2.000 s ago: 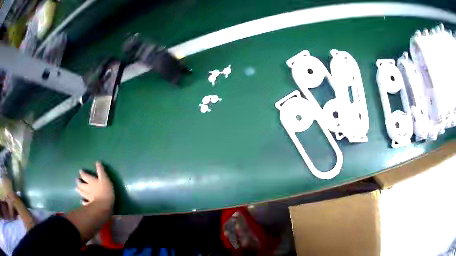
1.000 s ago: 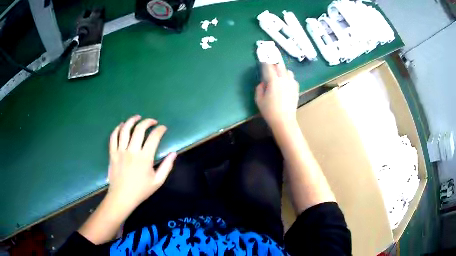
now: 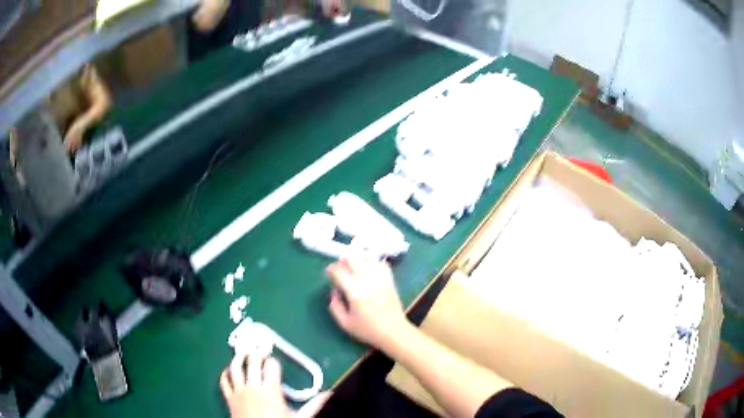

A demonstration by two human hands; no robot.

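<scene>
My left hand (image 3: 254, 387), at the bottom edge, has its fingers over the disc end of a white looped housing (image 3: 308, 366) lying on the green bench. My right hand (image 3: 367, 304) is at the near end of two white housings (image 3: 338, 232) side by side; its fingertips are blurred and their grip is unclear. Small white pieces (image 3: 238, 309) lie in two little groups just beyond the left hand's housing.
A tight row of white housings (image 3: 469, 139) stretches along the bench. An open carton (image 3: 440, 343) full of white housings is at the right. A black fan (image 3: 159, 282) and a lamp-like fixture (image 3: 106, 367) are at left. Another person's arm (image 3: 91, 102) shows at upper left.
The view has swung toward the right end of the bench. The separate housing is now under my left hand, near the small pieces. My right hand has moved from it to the other two housings.
</scene>
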